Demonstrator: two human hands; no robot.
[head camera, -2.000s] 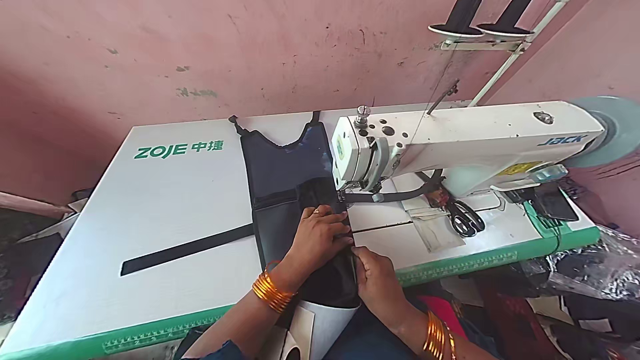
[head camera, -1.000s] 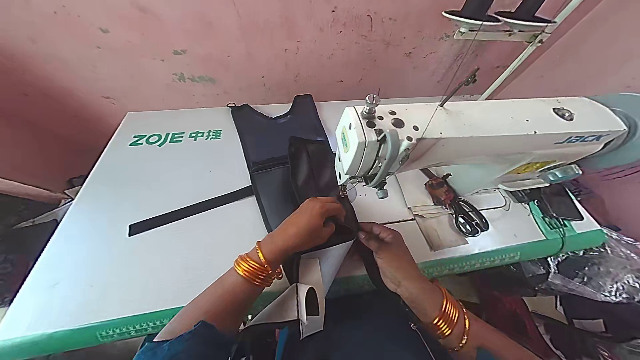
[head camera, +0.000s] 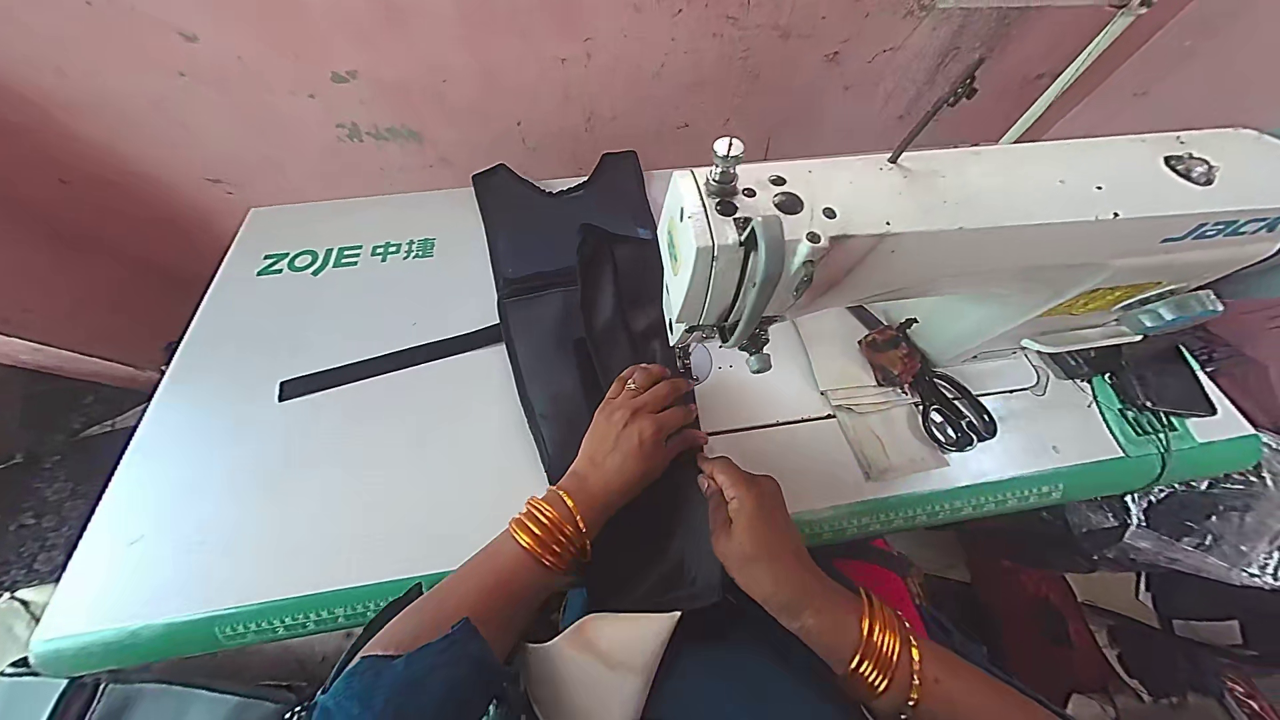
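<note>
A dark fabric piece (head camera: 545, 235) lies on the white sewing table, its right edge running under the needle area of the white sewing machine (head camera: 870, 220). Spread over the cloth just in front of the presser foot is my left hand (head camera: 640, 430), fingertips pressing near the edge. My right hand (head camera: 750, 515) pinches that same edge slightly nearer to me. From the left side of the piece a black strap (head camera: 385, 365) extends across the table. A pale panel (head camera: 600, 665) shows below the dark cloth, at my lap. The needle tip is hard to make out.
Black-handled scissors (head camera: 955, 410) lie right of the needle area, by a folded pale cloth (head camera: 885, 440). A dark flat object (head camera: 1165, 380) rests at the table's right end. The green table edge (head camera: 940, 505) runs in front, with fabric and clear plastic below at the right.
The dark cloth's lower part, folded open around the pale panel a second ago, now lies flatter along the table edge. My left hand has flattened onto it. The view has moved closer.
</note>
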